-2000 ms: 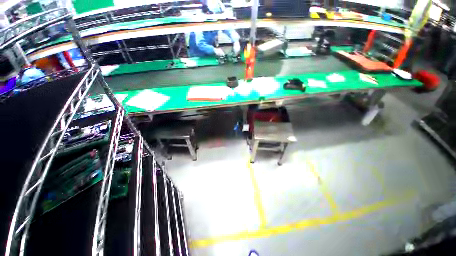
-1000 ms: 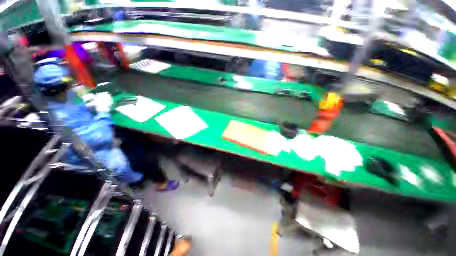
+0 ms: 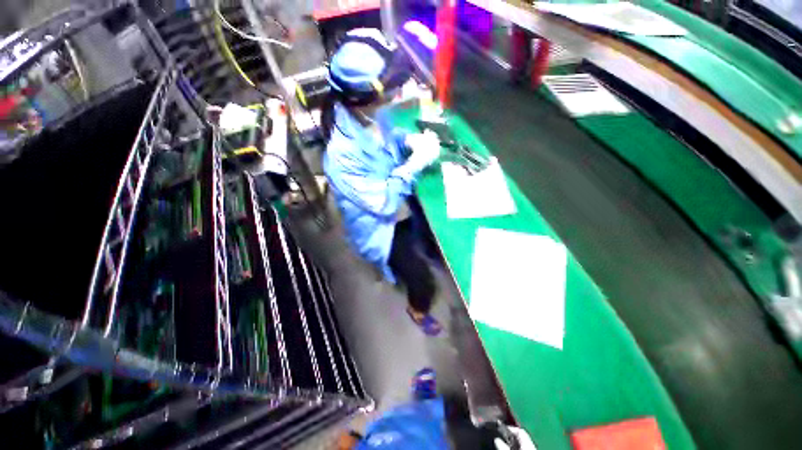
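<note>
A wire rack trolley [image 3: 220, 281] with black-lined shelves fills the left side. Green circuit boards [image 3: 192, 211] are on its shelves, blurred. A small skin-coloured patch [image 3: 348, 439] at the bottom edge beside the rack may be my left hand, mostly cut off. A white shape [image 3: 521, 439] at the bottom edge by the bench may be my gloved right hand, beside something dark. I cannot tell whether either holds anything. My blue smock [image 3: 400, 431] shows between them.
A person in blue smock and cap [image 3: 365, 167] stands at the green-matted bench [image 3: 536, 378], hands over a board. White sheets [image 3: 519, 286] and an orange-red item [image 3: 620, 437] lie on it. A dark conveyor [image 3: 633, 255] runs beyond. Grey floor [image 3: 378, 325] lies between rack and bench.
My view has swung left, so the other person and bench end now stand near the middle. More of the rack shows. My blue smock has come into view at the bottom.
</note>
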